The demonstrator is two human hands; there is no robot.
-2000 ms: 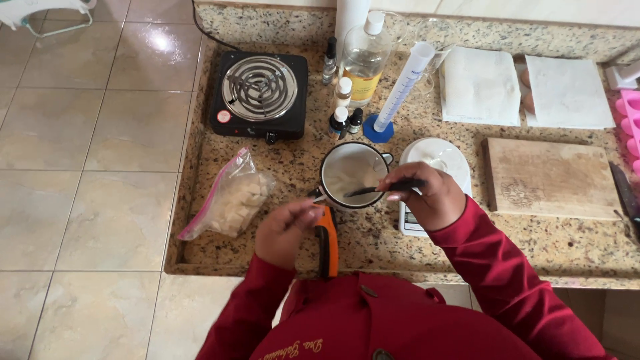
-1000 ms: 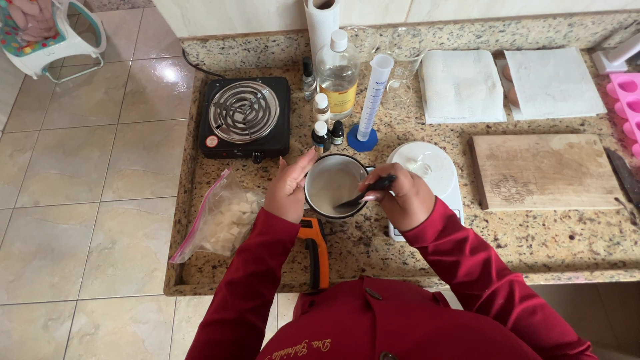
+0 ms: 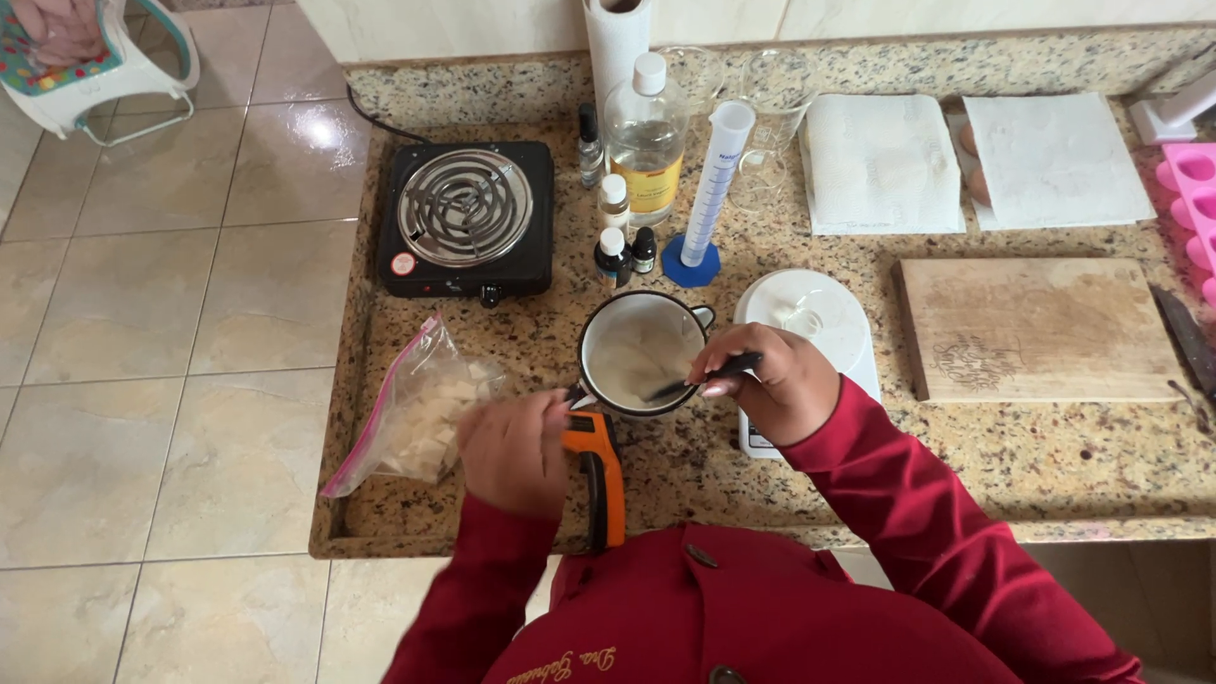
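A white enamel pot with a dark rim (image 3: 646,302) stands on the granite counter, pale contents inside. My right hand (image 3: 765,380) grips the handle of a black spoon (image 3: 676,388), whose lower end dips into the pot. My left hand (image 3: 513,451), slightly blurred, is at the pot's dark handle on the left; whether its fingers close on the handle cannot be made out. Under the pot's left side lies an orange and black infrared thermometer (image 3: 611,475). A zip bag of pale chunks (image 3: 427,418) rests left of my left hand. A white kitchen scale (image 3: 822,313) sits partly behind my right hand.
A black electric coil burner (image 3: 465,209) stands at back left. Several bottles, including a large clear one (image 3: 649,142), and a graduated cylinder (image 3: 712,190) are behind the pot. To the right are a wooden board (image 3: 1040,328), a knife (image 3: 1187,337), paper towels (image 3: 883,166) and a pink mold (image 3: 1192,204).
My left hand has moved from the pot's upper left rim down to its handle side. My right hand still holds the spoon in the pot.
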